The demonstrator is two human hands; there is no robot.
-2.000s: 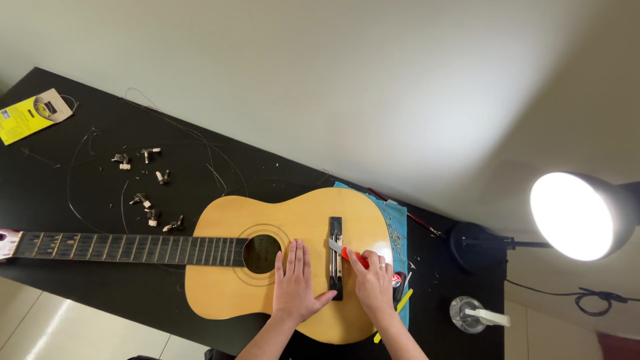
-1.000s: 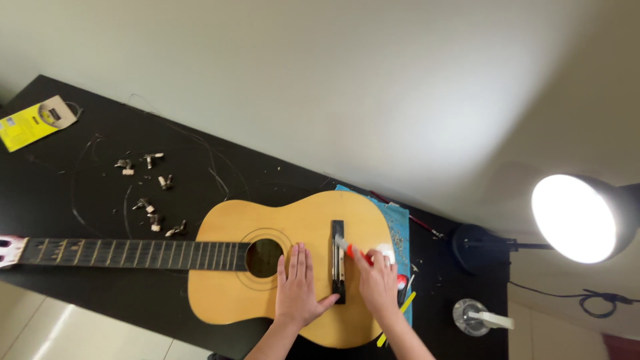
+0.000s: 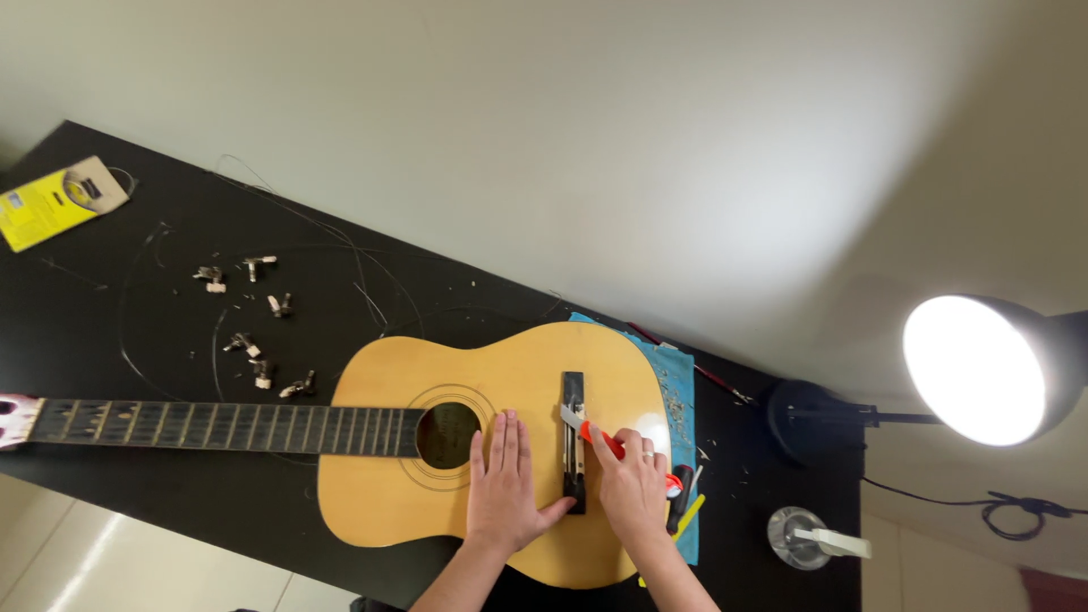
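Note:
An acoustic guitar [image 3: 527, 365] without strings lies face up, its neck to the left. My left hand [image 3: 507, 493] rests flat on its top between the sound hole and the dark bridge [image 3: 574, 382], thumb reaching the bridge's lower end. My right hand [image 3: 635, 489] grips a red-handled utility knife [image 3: 602, 438], its index finger along the handle. The knife's blade touches or hovers just over the bridge slot; which one is unclear. Left of the guitar body lie several loose tuning machines [image 3: 280, 306] with pale buttons.
A blue cloth [image 3: 676, 374] with shavings lies partly under the guitar, near a dark-handled tool [image 3: 680, 500] and a yellow strip [image 3: 689, 518]. Thin brushes [image 3: 722, 384], loose strings [image 3: 361, 246] and a yellow packet [image 3: 51, 204] are on the black table. At right stand a lit lamp [image 3: 973, 370] and a clear round container [image 3: 797, 538].
The knife tip has shifted slightly along the upper part of the bridge, with my right hand still around the handle. My left hand stays flat on the guitar top.

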